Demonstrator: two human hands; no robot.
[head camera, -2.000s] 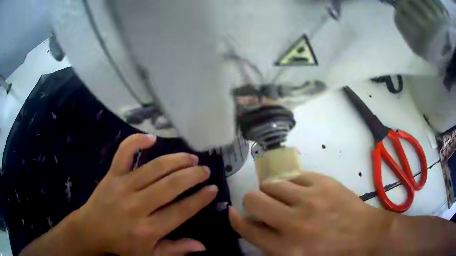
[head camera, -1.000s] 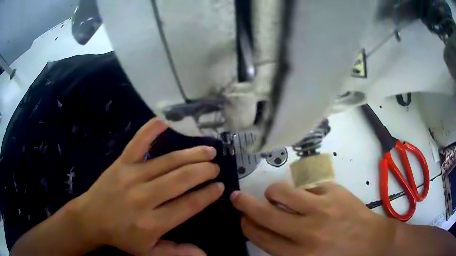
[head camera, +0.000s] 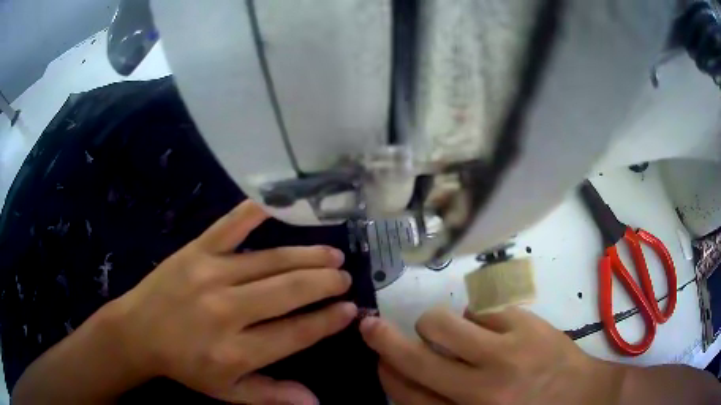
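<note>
A black garment piece (head camera: 103, 198) with pale tufts covers the machine table at the left and runs under the sewing machine head (head camera: 332, 87). The presser foot (head camera: 358, 235) is at the cloth's right edge, beside the shiny needle plate (head camera: 385, 249). My left hand (head camera: 229, 308) lies flat on the cloth, fingertips near the edge below the foot. My right hand (head camera: 482, 348) is at the cloth edge, its index fingertip touching it; its thumb and lower part are hidden. The needle point is not clear.
Shears with red handles (head camera: 635, 289) lie at the right. The cream tension knob (head camera: 500, 285) is just above my right hand. A dark patterned thing (head camera: 706, 277) is at the far right edge. The machine head fills the upper middle.
The view has shifted, so the machine head appears farther right and the foot and needle plate now show. My right fingertip sits slightly lower along the cloth edge. Both hands remain at the cloth.
</note>
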